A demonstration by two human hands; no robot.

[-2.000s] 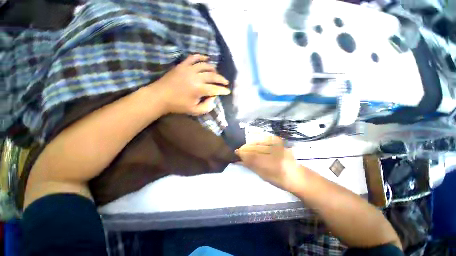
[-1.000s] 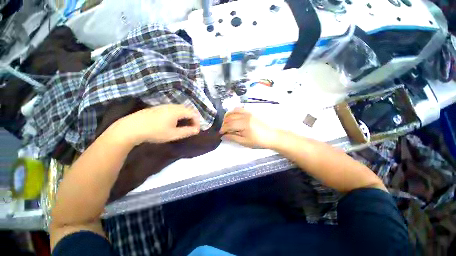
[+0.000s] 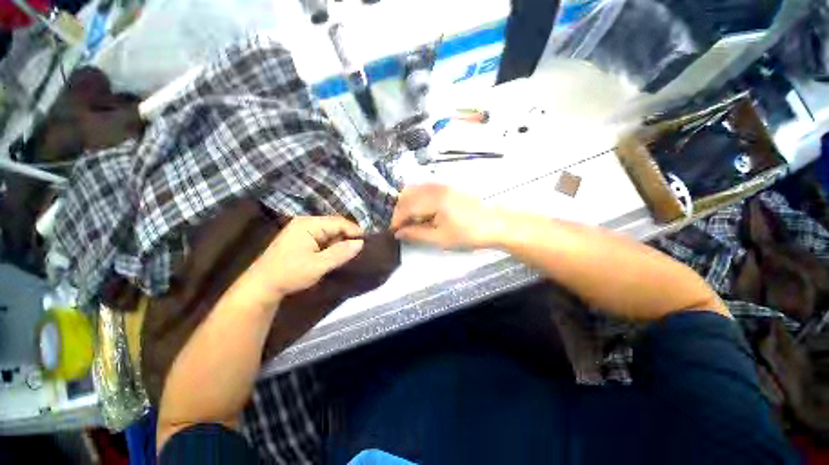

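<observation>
A plaid fabric panel (image 3: 218,136) lies bunched left of the needle area, with a brown fabric panel (image 3: 214,241) beneath and in front of it. My left hand (image 3: 314,254) pinches the cloth edge between thumb and fingers. My right hand (image 3: 441,218) pinches the edge of the dark band (image 3: 382,213) just right of it. The fingertips of both hands are close together, in front of the presser foot (image 3: 386,145) of the sewing machine (image 3: 473,45). What lies between the fingertips is too small to tell.
Tweezers (image 3: 468,154) and thread snips (image 3: 468,116) lie right of the needle. A brown square scrap (image 3: 568,183) lies on the table. A cardboard tray (image 3: 645,182) holds black pieces at the right. A yellow tape roll (image 3: 68,343) is at the left. Plaid and brown cloth is heaped below right.
The view has shifted and turned. My left hand has moved from lying over the plaid to the cloth edge, close to my right hand. My right hand still pinches the edge.
</observation>
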